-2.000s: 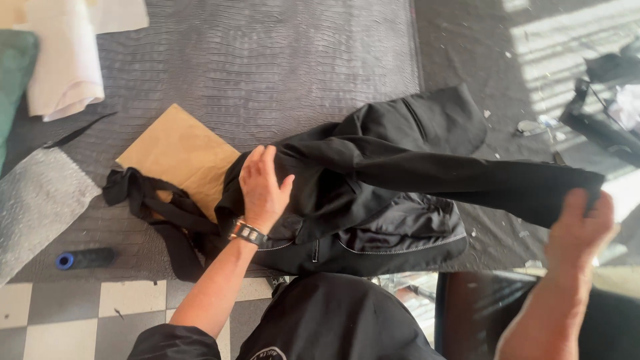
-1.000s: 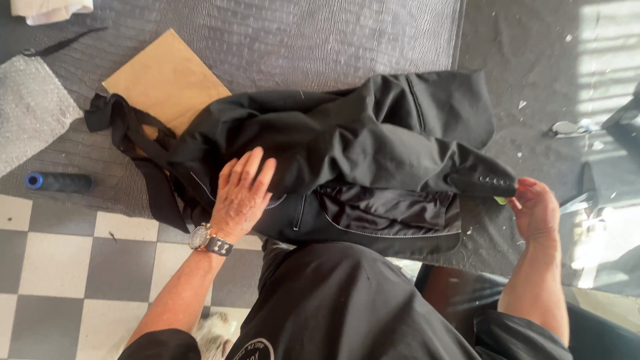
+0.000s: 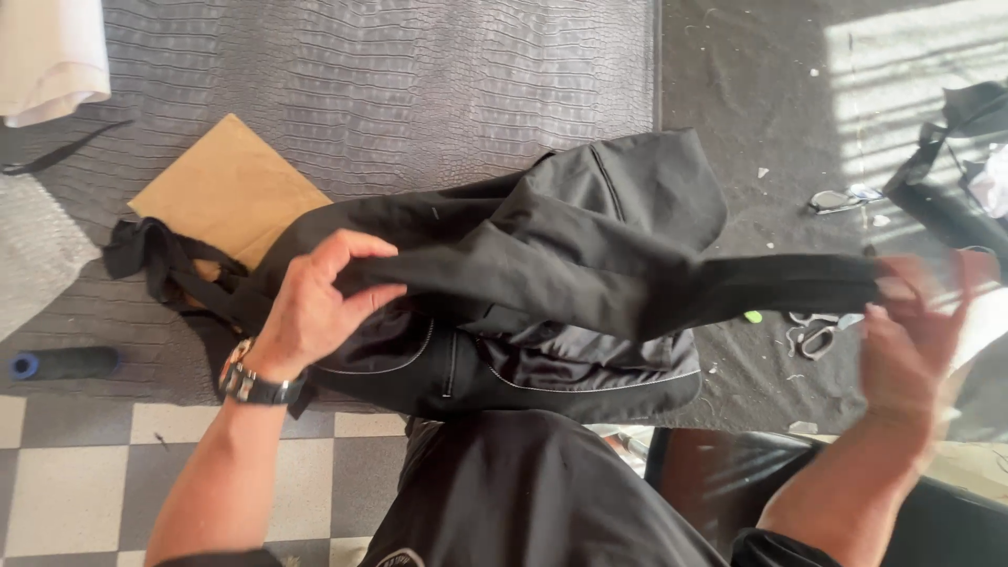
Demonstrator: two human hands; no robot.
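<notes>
A black jacket (image 3: 504,213) with a satin lining and pale piping lies folded across the table edge in front of me. My left hand (image 3: 319,303), with a watch and a bracelet at the wrist, has thumb and fingers around the upper part of the jacket's sleeve (image 3: 567,268). That sleeve stretches to the right over the jacket body. At its cuff end is my right hand (image 3: 913,339), blurred by motion, its fingers touching the cuff; how firmly they hold it cannot be told.
Brown paper (image 3: 228,177) and black straps (image 3: 150,256) lie left of the jacket. A thread spool (image 3: 67,362) sits near the left edge, below bubble wrap (image 3: 35,244). At right are scissors (image 3: 815,339), eyeglasses (image 3: 835,201), fabric scraps and a bright green item (image 3: 754,316).
The sleeve, bent with its buttoned cuff lower a second ago, is now stretched out straighter to the right. My left hand, lying flat on the jacket before, now pinches the sleeve.
</notes>
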